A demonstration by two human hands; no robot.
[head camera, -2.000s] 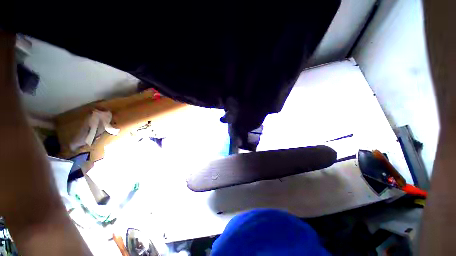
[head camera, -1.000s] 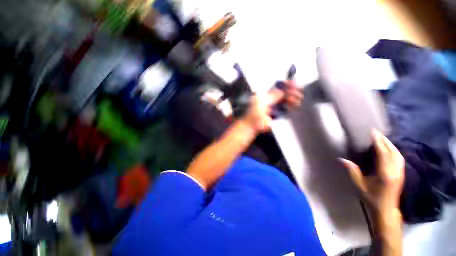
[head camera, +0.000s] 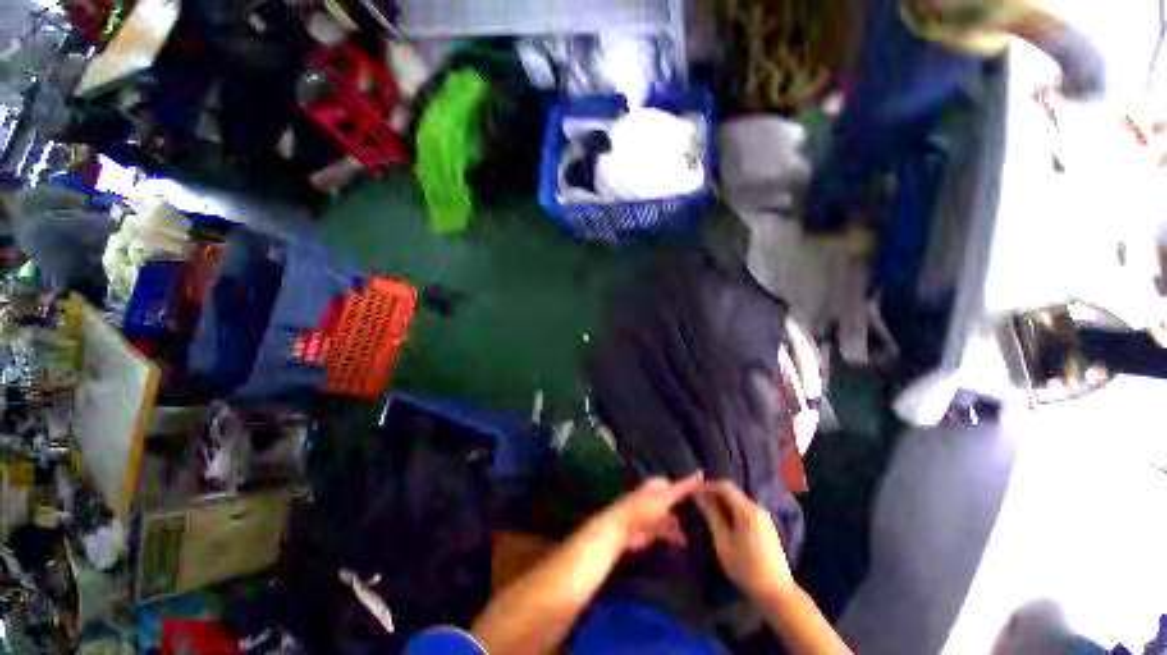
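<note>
A dark garment (head camera: 698,365) hangs or lies stretched out in front of me, over the round bin (head camera: 802,384), whose white rim shows at its right side. My left hand (head camera: 650,512) and my right hand (head camera: 736,522) are close together at the near part of the garment. The fingers of both hands are bent onto the dark cloth and seem to pinch it. The garment's near end below my hands is dark and hard to make out.
The white-covered table (head camera: 1088,512) is at the right, with an iron (head camera: 1062,352) near its edge. A blue crate (head camera: 623,211) with white cloth and an orange crate (head camera: 371,335) stand on the green floor (head camera: 493,301). A black garment pile (head camera: 384,512) lies at lower left. Another person's arm (head camera: 992,23) shows at upper right.
The view has swung from the table to the floor and bin. My hands have left the grey padded board and come together on the dark garment, which now lies away from the table.
</note>
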